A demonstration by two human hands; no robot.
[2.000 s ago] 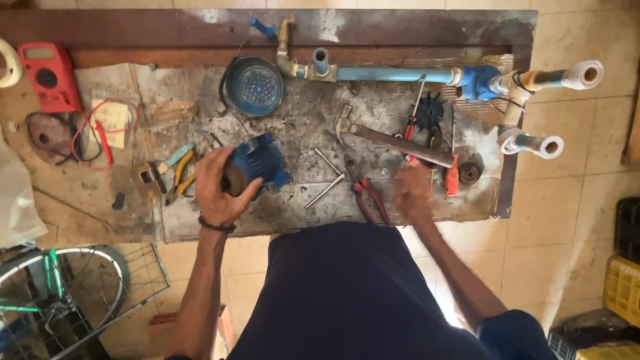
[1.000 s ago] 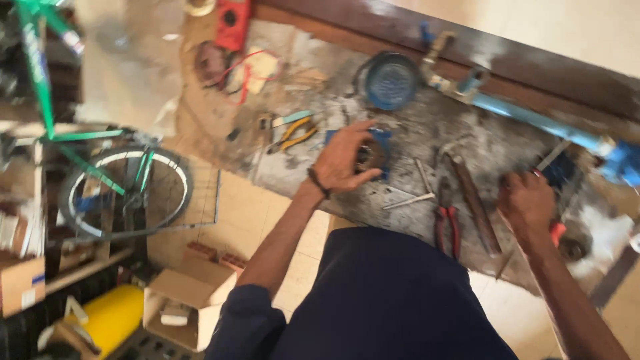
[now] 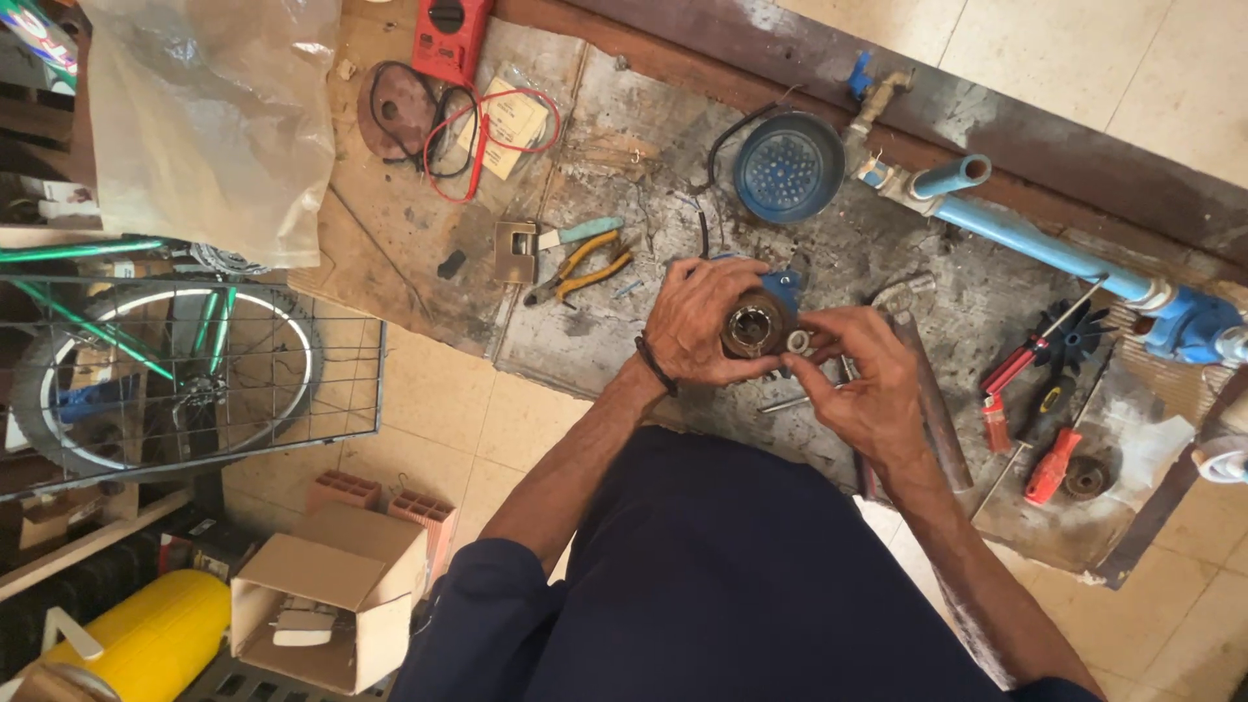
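Observation:
My left hand (image 3: pixel 697 322) is wrapped around a blue electric motor or pump body (image 3: pixel 781 287), whose round, brownish open end (image 3: pixel 753 327) faces up toward me. Between the thumb and fingers of my right hand (image 3: pixel 863 375) is a small metal ring-shaped part (image 3: pixel 798 341), close beside the right edge of that open end. A metal rod (image 3: pixel 786 403) lies just below on the worktop, partly covered by my right hand. Above the motor sits a round blue cover with holes (image 3: pixel 789 167). Yellow-handled pliers (image 3: pixel 583 267) lie left of my left hand.
Blue pipework (image 3: pixel 1043 246) runs along the back of the bench. To the right lie a flat metal bar (image 3: pixel 931 400), screwdrivers (image 3: pixel 1053 466) and a black fan (image 3: pixel 1073 334). A red multimeter (image 3: pixel 450 37) is at upper left. A bicycle wheel (image 3: pixel 302 370) and cardboard box (image 3: pixel 310 570) stand below left.
My right hand has moved from the tools on the right to the motor and now holds the small ring. My left hand stays on the motor. The view has shifted and turned.

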